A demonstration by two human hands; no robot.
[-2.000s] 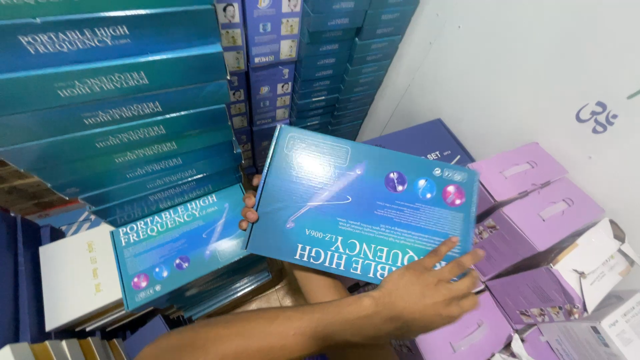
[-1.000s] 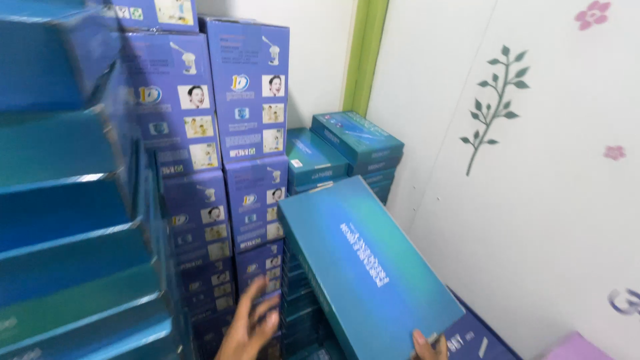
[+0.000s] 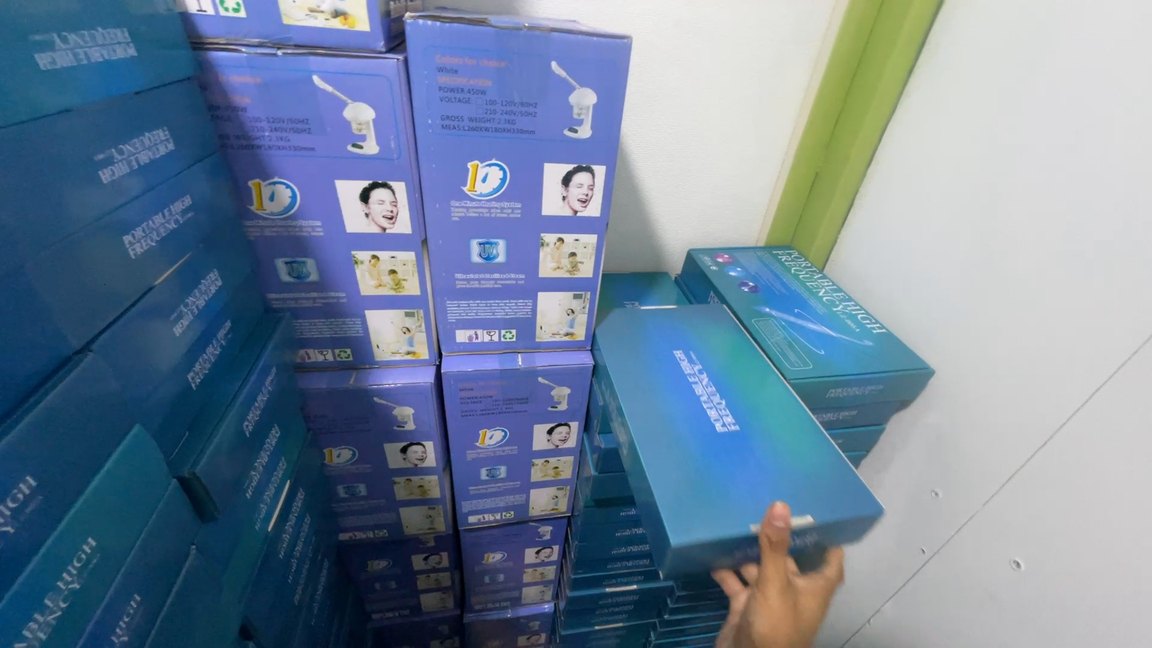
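Note:
My right hand (image 3: 783, 580) grips the near end of a teal cardboard box (image 3: 711, 387), thumb on its upper edge and fingers beneath. The box slants down toward me, its far end over a stack of similar teal boxes (image 3: 641, 290). Whether that end rests on the stack, I cannot tell. Right behind it, another teal box (image 3: 810, 315) lies flat on top of a neighbouring stack by the wall. My left hand is out of view.
Purple-blue cartons (image 3: 517, 189) with printed pictures stand in tall columns left of the held box. More teal boxes (image 3: 108, 225) are piled high at the far left. A white wall panel (image 3: 1017, 360) rises on the right, beside a green corner post (image 3: 832, 135).
The view has swung to the back corner. The box, held by both hands two seconds ago, is now over the rear stacks in my right hand. My left hand has left the view.

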